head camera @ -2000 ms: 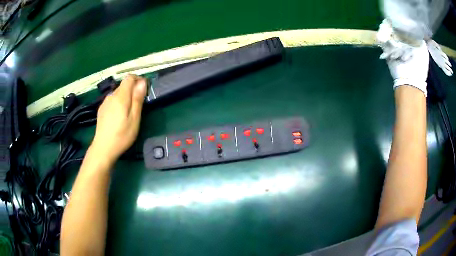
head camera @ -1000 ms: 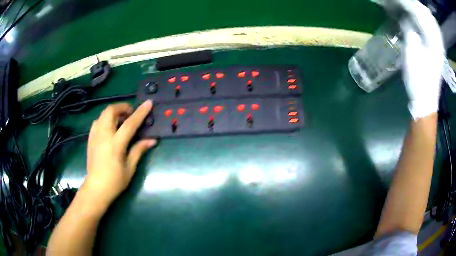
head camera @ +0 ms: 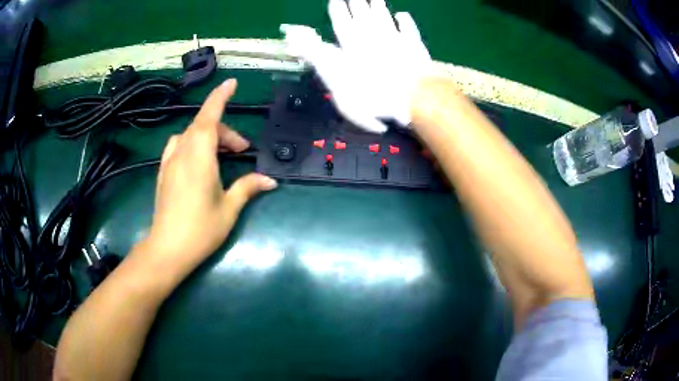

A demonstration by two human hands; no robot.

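Two black power strips with red-shuttered sockets lie side by side on the green bench, face up, cords running left. My left hand is bare, fingers spread around the strips' left ends, thumb at the lower strip's corner; it holds nothing that I can see. My right hand, in a white glove, lies flat with fingers apart over the upper strip and hides much of it. My right forearm covers the strips' right ends. Whether a cloth is under the glove cannot be seen.
A clear bottle lies on its side at the right, near another black strip and a white glove. Coiled cords and a plug are at the upper left. More cables lie at the left. A cream strip crosses the bench.
My right hand has let go of the bottle and moved left onto the strips. The bottle now lies at the right. My left hand has opened, and the strips appear further right in view.
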